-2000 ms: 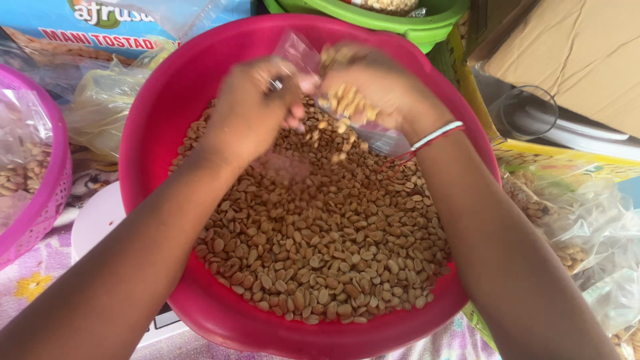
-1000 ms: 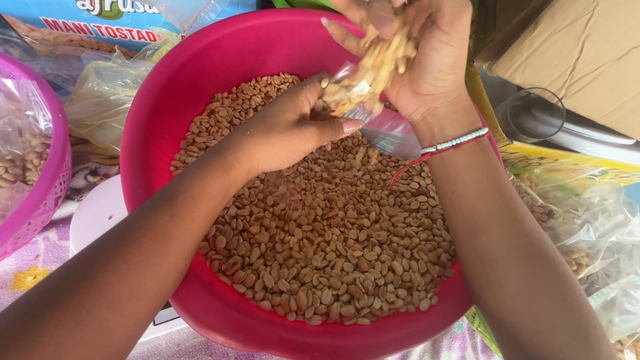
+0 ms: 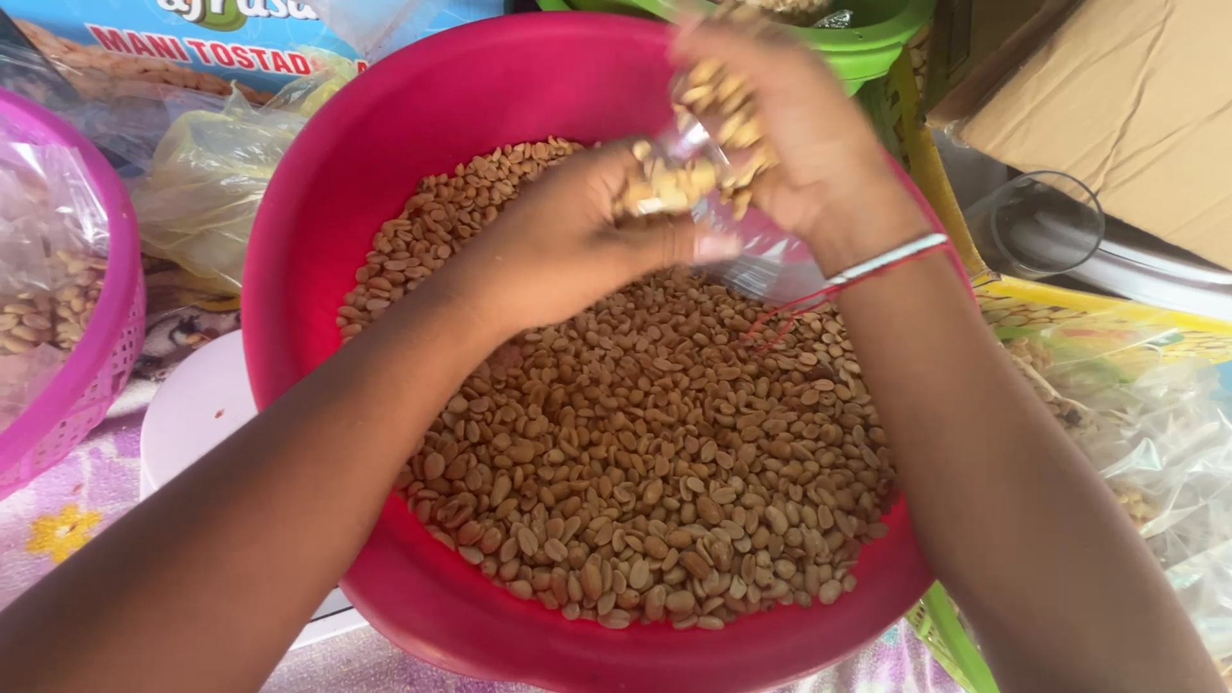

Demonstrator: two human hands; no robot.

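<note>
A pink plastic basin holds a broad layer of shelled roasted peanuts. Over its upper part, my left hand grips a small clear plastic bag with peanuts in it. My right hand, blurred, holds peanuts against the mouth of this bag; some look to be spilling between the hands. A beaded bracelet and a red string circle my right wrist. More clear plastic shows below the right palm, over the peanuts.
A magenta basket with bagged peanuts stands at the left, beside a yellowish plastic bag. Under the basin is a white round-edged object. A green basin, a cardboard box, a clear glass and plastic bags lie around the right side.
A second ago my right hand was palm up with peanuts beside the bag; now it is turned over more, fingers toward the top left. My left hand still grips the bag.
</note>
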